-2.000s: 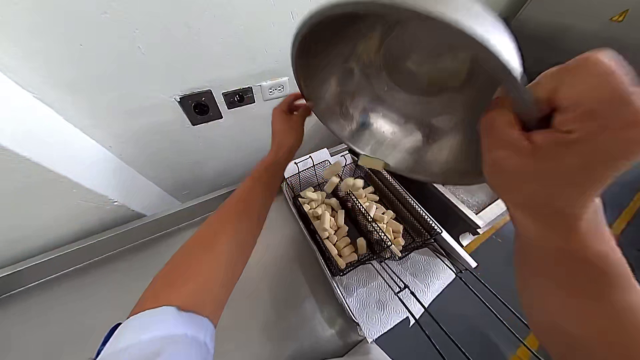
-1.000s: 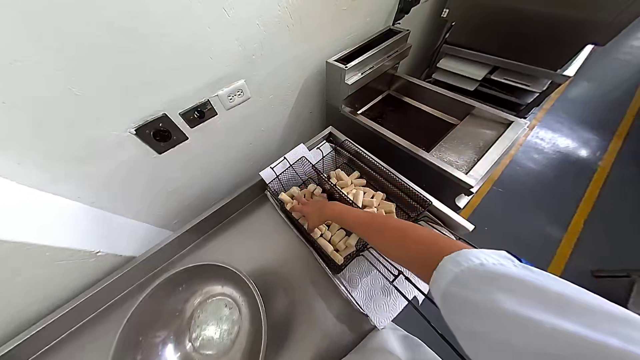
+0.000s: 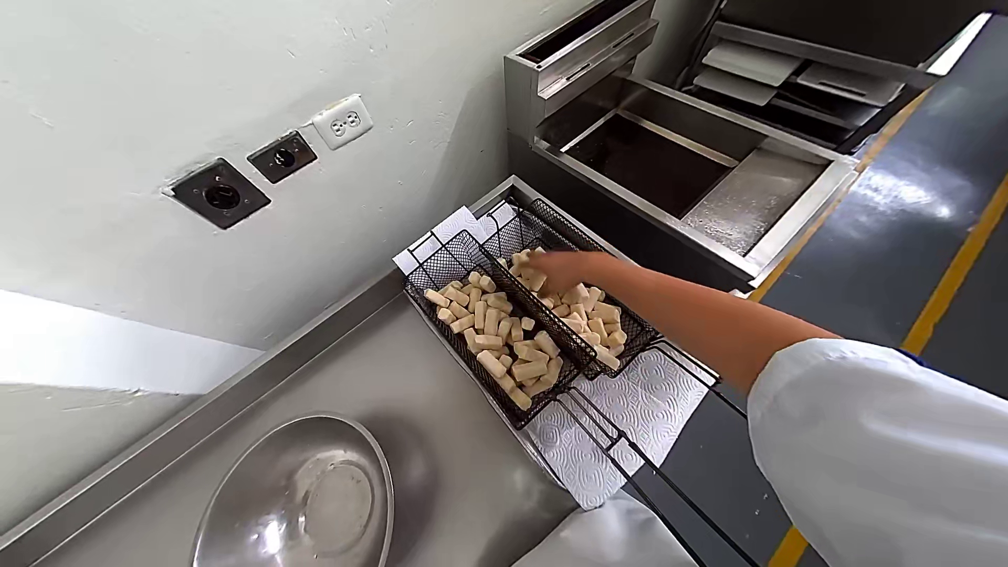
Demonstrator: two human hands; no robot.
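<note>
My right hand [image 3: 557, 270] reaches into the right-hand wire fry basket [image 3: 650, 335], its fingers on the pale cut pieces of food [image 3: 602, 319] there; whether they grip a piece is not clear. Beside it, touching, lies the left-hand wire fry basket [image 3: 425, 276], with more pale pieces [image 3: 492, 331] spread along it. Both baskets rest on a tray lined with white paper towel [image 3: 638, 417], their long handles pointing toward me. A metal bowl [image 3: 331, 504] stands on the steel counter at the lower left. My left hand is out of view.
A steel deep fryer [image 3: 669, 165] with dark contents adjoins the counter's far right end. A white wall with power outlets [image 3: 343, 122] rises behind the steel counter [image 3: 346, 378]. Beyond the fryer, other metal equipment [image 3: 752, 63] stands near the grey floor with yellow lines [image 3: 961, 268].
The metal bowl, earlier held tilted over the baskets, now rests on the counter. My right hand has moved from the left-hand basket to the right-hand one. My left hand has left the view.
</note>
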